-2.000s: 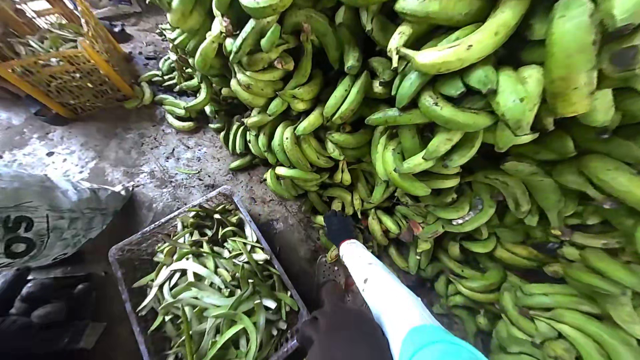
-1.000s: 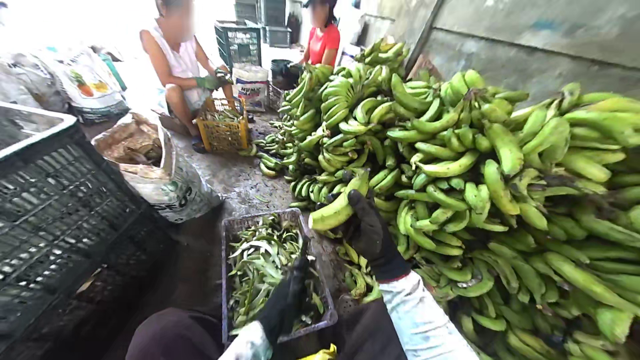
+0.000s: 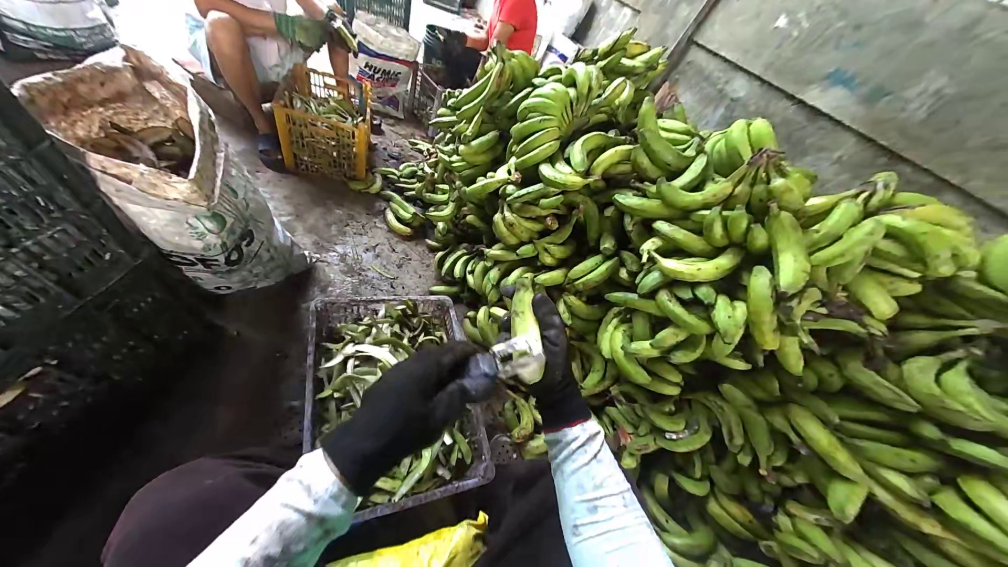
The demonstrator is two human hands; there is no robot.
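My right hand (image 3: pixel 555 366), in a black glove, holds a green plantain (image 3: pixel 524 319) upright beside the pile. In my black-gloved left hand (image 3: pixel 417 402) is a peeler (image 3: pixel 504 358), its handle in my fist and its metal end against the lower part of the plantain. Below and to the left of both hands stands a grey plastic crate (image 3: pixel 312 370) filled with green peels (image 3: pixel 425 465). A large heap of green plantains (image 3: pixel 693 260) rises in front of me and to my right.
An open woven sack (image 3: pixel 228 228) with peels and a dark crate stack (image 3: pixel 63 228) stand at left. Farther off, a person in shorts (image 3: pixel 236 47) sits by a yellow crate (image 3: pixel 323 142), and a person in red (image 3: pixel 516 24) is near a white sack (image 3: pixel 386 63). A concrete wall (image 3: pixel 866 71) backs the heap.
Two seconds ago my right hand was down at the heap's edge; one second ago it held up a plantain. Now my left hand has come up from over the crate to the plantain with the peeler.
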